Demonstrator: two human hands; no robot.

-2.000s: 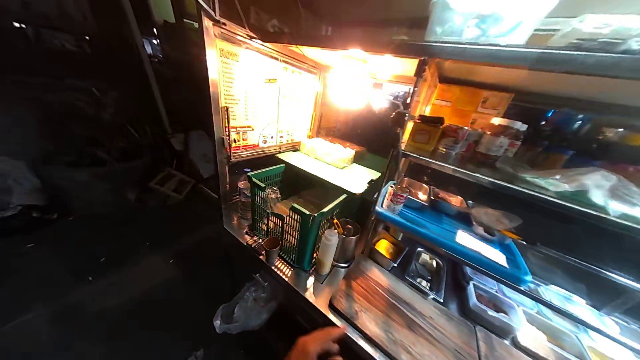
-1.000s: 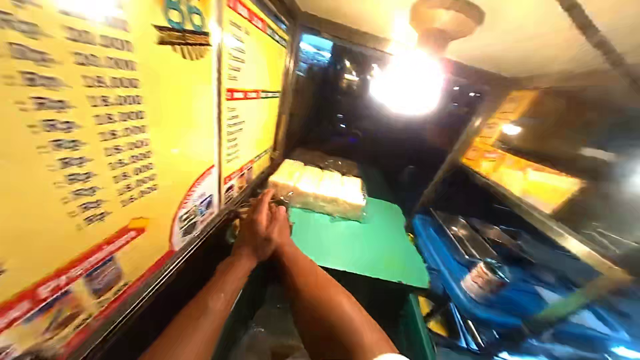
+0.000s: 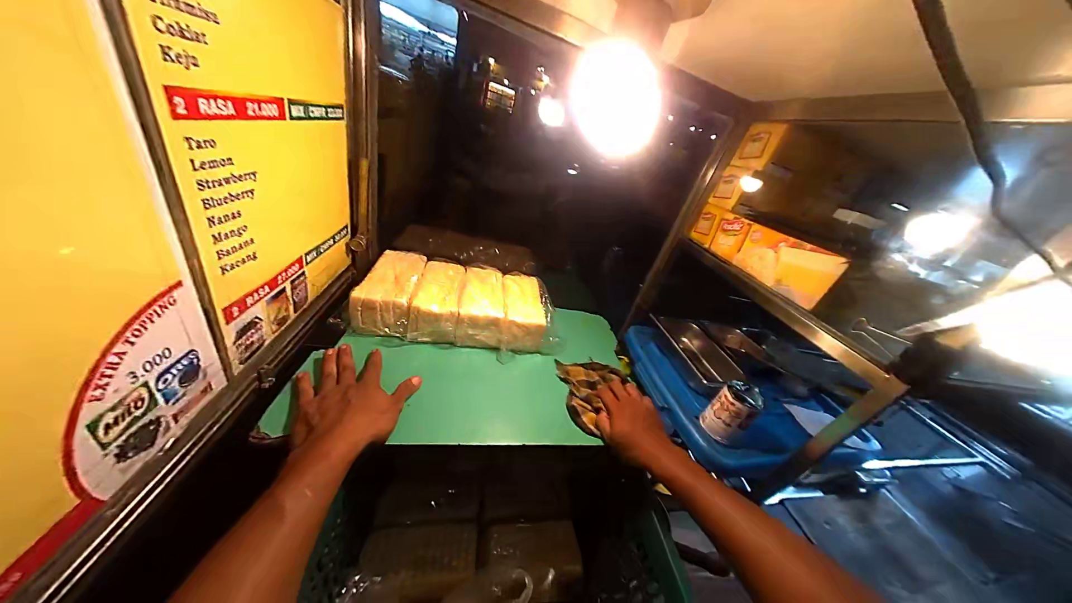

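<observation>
My left hand (image 3: 347,398) lies flat with spread fingers on the left part of a green board (image 3: 494,394) and holds nothing. At the board's right edge, my right hand (image 3: 626,419) grips a crumpled patterned cloth (image 3: 586,389) that rests on the board. Bread loaves in clear plastic wrap (image 3: 452,300) stand in a row at the back of the board, beyond both hands and touching neither.
Below the board, a green plastic basket (image 3: 670,548) holds wrapped blocks. A menu panel (image 3: 276,167) borders the left. On the right, a blue tray (image 3: 670,394) carries metal pans (image 3: 699,347) and a can (image 3: 731,412). A lit bulb (image 3: 615,96) hangs above.
My hands were close together at the board's left side; now they are apart, the right one at the right edge with the cloth. The view has moved closer to the board since the earliest frame.
</observation>
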